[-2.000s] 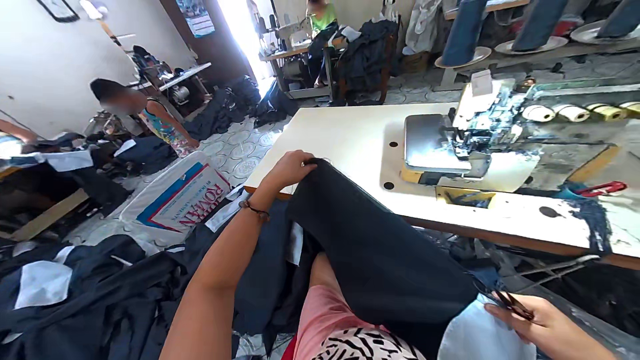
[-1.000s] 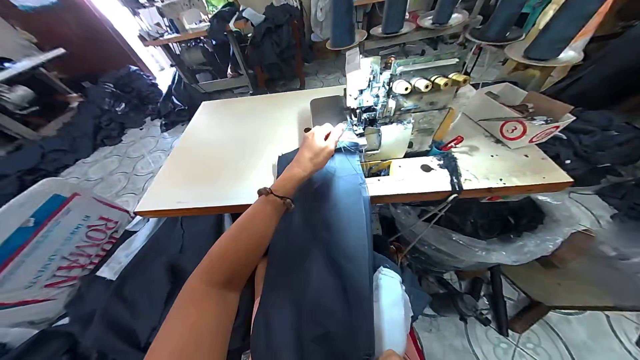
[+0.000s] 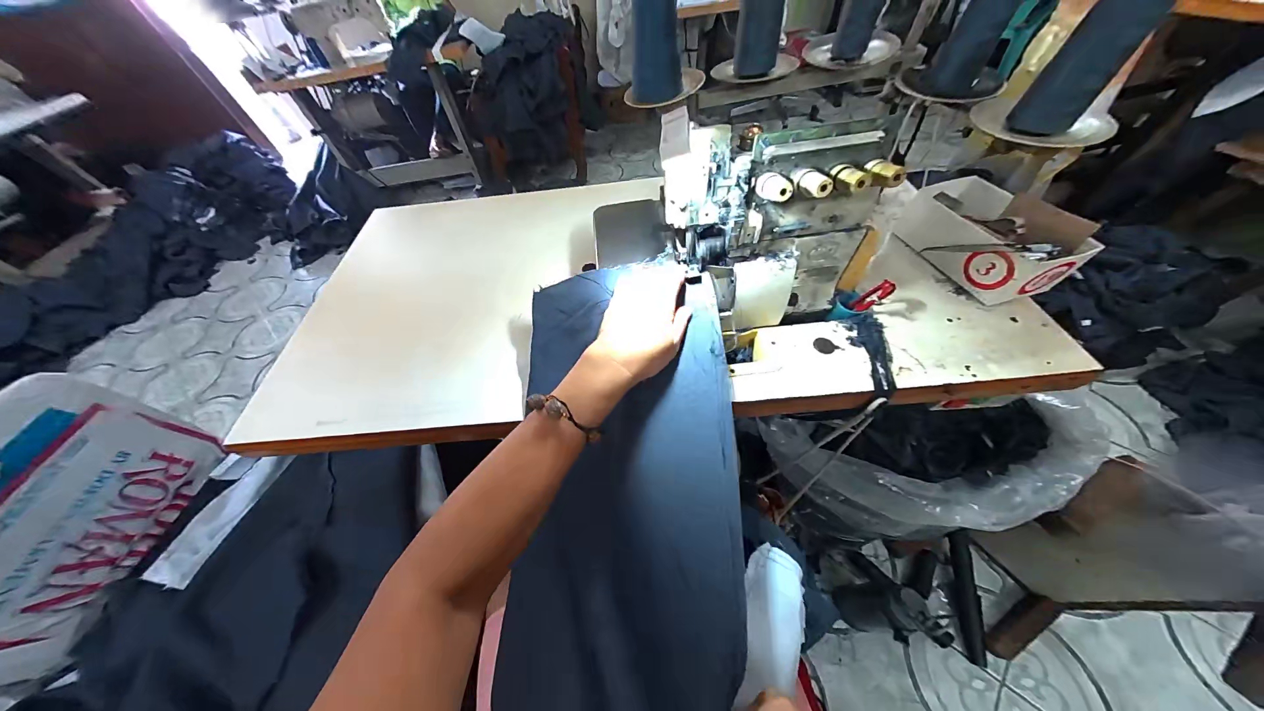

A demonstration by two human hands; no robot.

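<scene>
A long dark blue fabric panel [image 3: 632, 474] runs from my lap up over the table edge to the overlock sewing machine [image 3: 731, 217]. My left hand [image 3: 644, 321] lies flat on its upper end, fingers close to the machine's presser foot area, pressing the cloth on the table. Only a small part of my right hand [image 3: 772, 700] shows at the bottom edge, by the white fabric piece [image 3: 773, 612]; what its fingers do is hidden. The panel's frayed top edge lies at the machine.
Thread cones [image 3: 657, 49] stand behind the machine. On the right of the table are an open cardboard box [image 3: 997, 242] with tools and a red-handled tool [image 3: 873, 295]. Below hangs a plastic bag [image 3: 948, 474] of dark scraps. A printed sack [image 3: 109, 523] and dark garments lie at left.
Two seconds ago both hands held the dark panel off the machine, with small scissors in the right hand. The panel now lies at the machine under my left hand. The view has swung right.
</scene>
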